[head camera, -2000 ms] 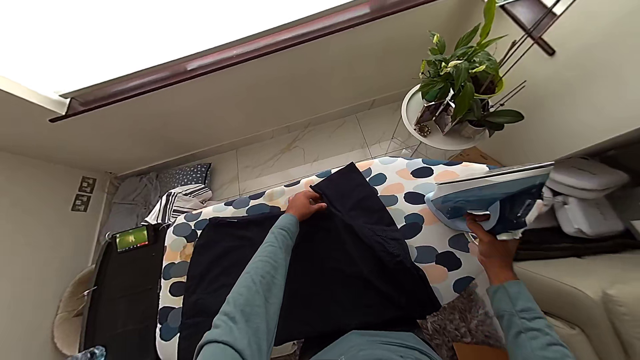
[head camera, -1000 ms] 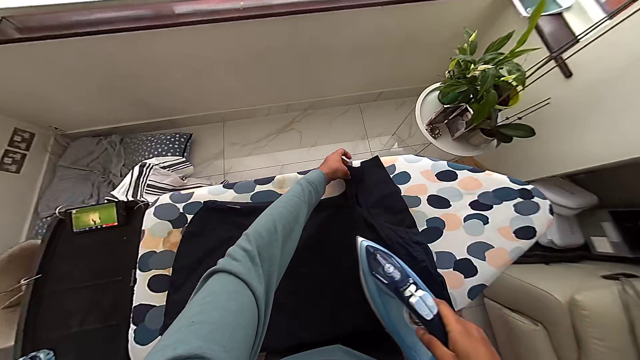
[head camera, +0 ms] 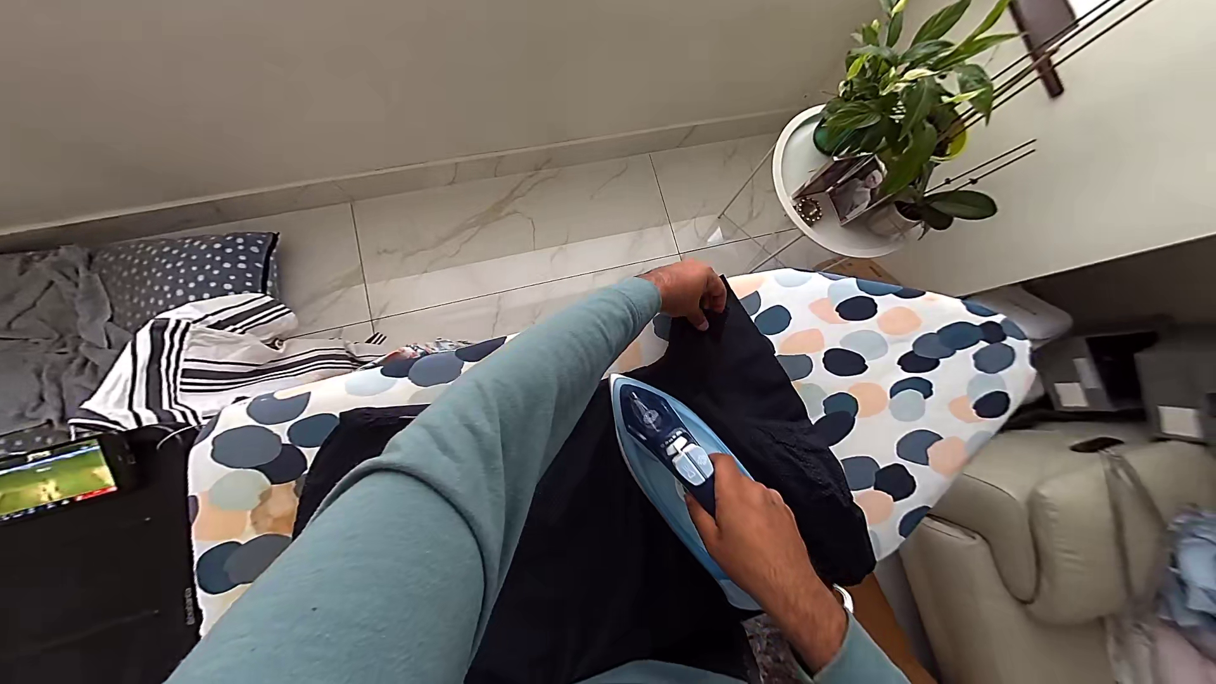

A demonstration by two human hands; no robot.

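Observation:
My right hand (head camera: pixel 760 532) grips the handle of a blue steam iron (head camera: pixel 665 456), which lies over a dark garment (head camera: pixel 589 551) with its tip pointing up and slightly left. At the garment's far edge, my left hand (head camera: pixel 692 290) pinches the dark cloth between thumb and fingers. The garment is spread across an ironing board with a spotted cover (head camera: pixel 893 380). My left sleeve crosses over the cloth and hides part of it. The iron's soleplate faces down, out of sight.
A round white side table (head camera: pixel 788 161) with potted plants (head camera: pixel 912 104) stands beyond the board. To the right is a cream leather seat (head camera: pixel 1035 532). At left, a phone (head camera: pixel 57 480) showing a video rests on a black surface, near a striped cloth (head camera: pixel 228 361) and a dotted pillow (head camera: pixel 190 275).
The iron in my right hand has moved from above the board's right side onto the dark garment, then farther up it. My left hand has shifted right to the cloth's far edge.

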